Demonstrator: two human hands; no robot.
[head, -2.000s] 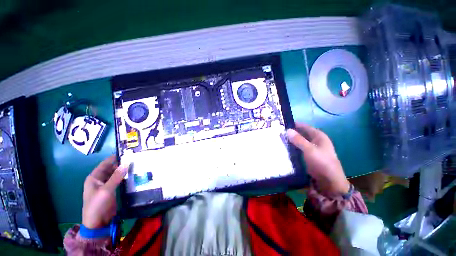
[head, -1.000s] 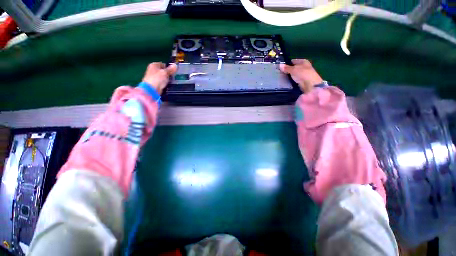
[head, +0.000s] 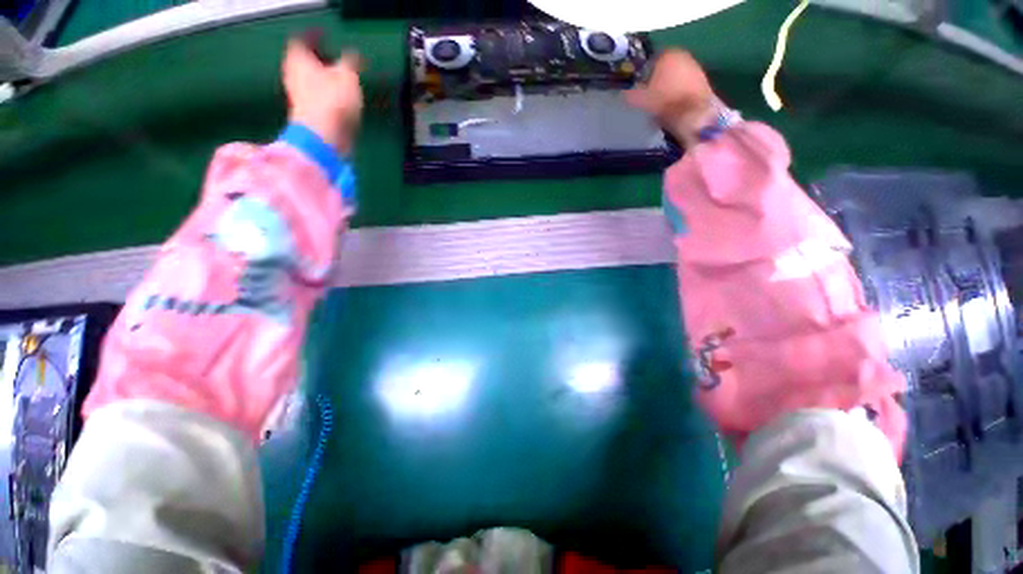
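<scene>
The open laptop base (head: 538, 118) lies on the green conveyor beyond the ridged rail, with its silver half toward me. Two round fans (head: 451, 49) sit at its upper left and upper right. My left hand (head: 322, 90) is off the laptop, a little to its left, blurred, with fingers apart and nothing seen in it. My right hand (head: 673, 90) is at the laptop's right edge, thumb over the silver surface; its other fingers are partly hidden and it appears to grip that edge.
Another laptop base (head: 39, 415) lies at the far left. Clear plastic trays (head: 942, 325) are stacked at the right. The ridged rail (head: 505, 244) crosses before me. A blue coiled cord (head: 305, 482) hangs at lower left. A pale strip (head: 776, 67) and a white curved object (head: 639, 11) are at top.
The laptop went from the bench mat to the conveyor beyond the rail, and now appears farther up in view. My left hand has let go of its left edge and moved left.
</scene>
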